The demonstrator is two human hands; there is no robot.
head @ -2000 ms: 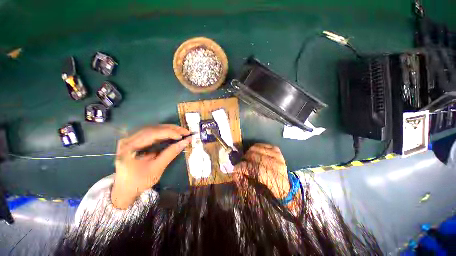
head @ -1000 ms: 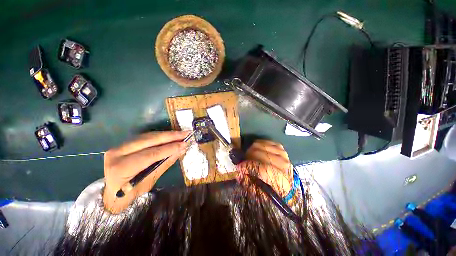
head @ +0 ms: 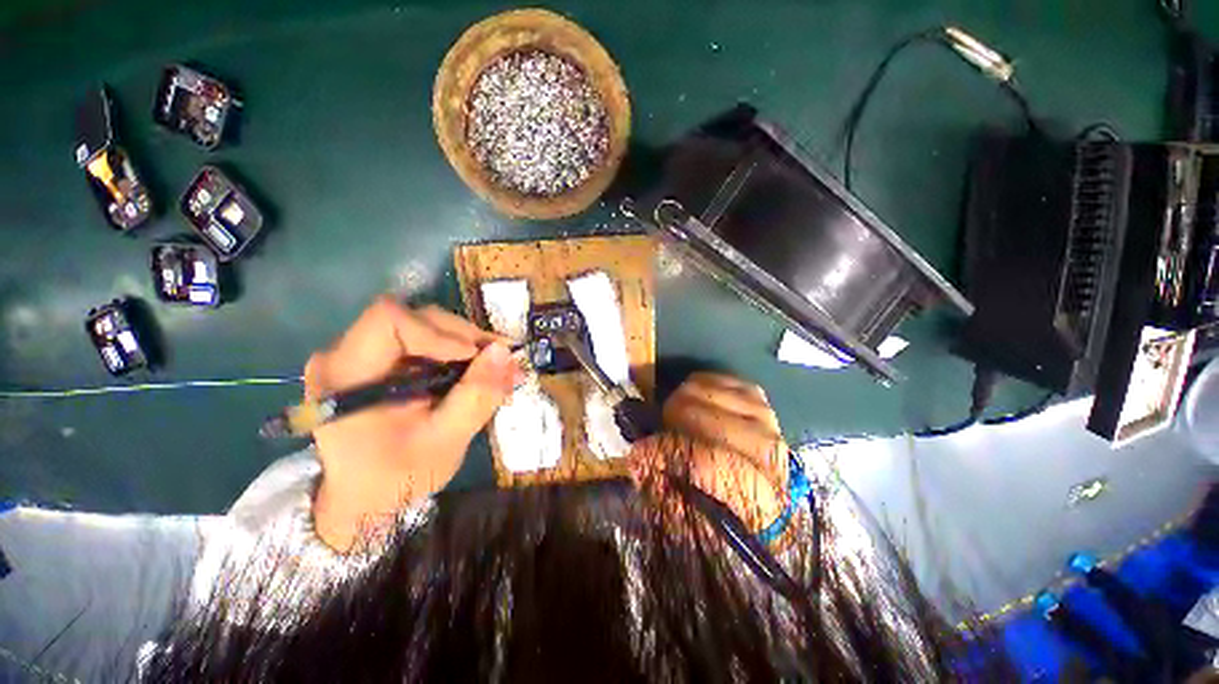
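Note:
A small black watch housing [head: 556, 337] lies open on the tan wooden jig [head: 546, 258] between its white pads. My left hand [head: 408, 414] holds a slim black pen-like tool [head: 388, 390], its tip at the housing's left edge. My right hand [head: 711, 448] holds the soldering iron [head: 639, 417]; its metal tip reaches into the housing from the lower right. Hair partly covers my right hand. A thin pale solder wire [head: 174, 386] runs in from the left to my left hand; its end is hidden.
Several loose housings [head: 222, 211] lie at the left. A round bowl of metal shavings [head: 532, 120] stands behind the jig. A black tilted frame [head: 816, 241] and white tissue [head: 840, 350] are at its right. A black soldering station [head: 1029, 254] stands far right, a cable with plug [head: 980, 54] behind.
The left-hand tool has turned from steeply slanted to nearly level, and the left fingers have shifted around it. The iron stays at the housing. The whole view has shifted slightly.

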